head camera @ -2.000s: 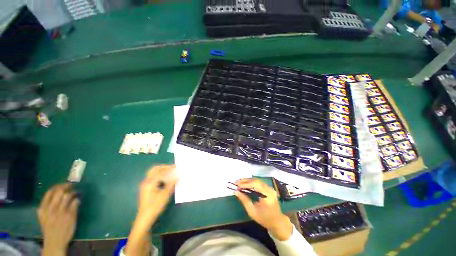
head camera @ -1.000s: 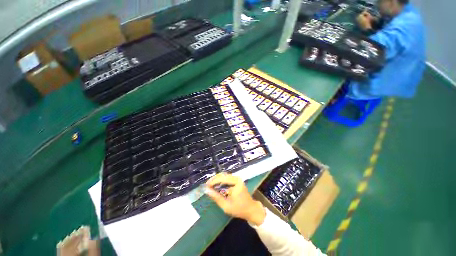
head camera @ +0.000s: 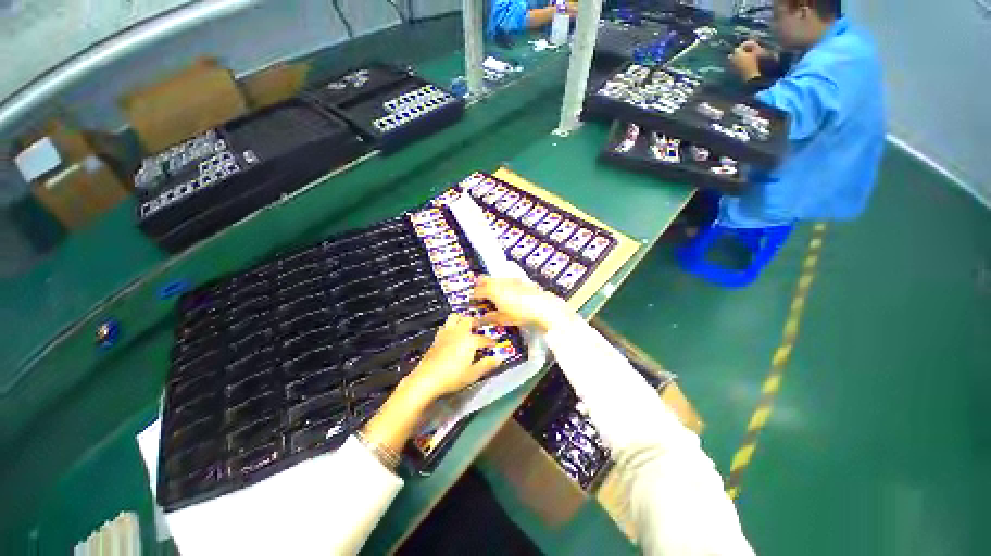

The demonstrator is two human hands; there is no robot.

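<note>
The large black blister tray (head camera: 315,326) lies tilted across the bench. A column of white modules with coloured marks (head camera: 443,255) fills its right edge. My left hand (head camera: 448,356) and my right hand (head camera: 516,304) are close together over the lower end of that column. Their fingertips are on or just above the modules; whether they grip one is hidden. No tweezers can be made out. A pale liner sheet (head camera: 478,234) sticks out beside the column. Plain white housings (head camera: 109,538) show at the bottom left, cut off by the edge.
A filled tray (head camera: 554,234) lies on tan cardboard at the right. An open carton (head camera: 532,478) with black contents stands below the bench edge. Stacked black trays (head camera: 261,158) stand behind. A person in blue (head camera: 820,119) sits at the right by a blue stool (head camera: 728,255).
The view has swung right since the first frame. My left hand has come across to the tray's right column, and my right hand has moved up beside it. The tweezers no longer show.
</note>
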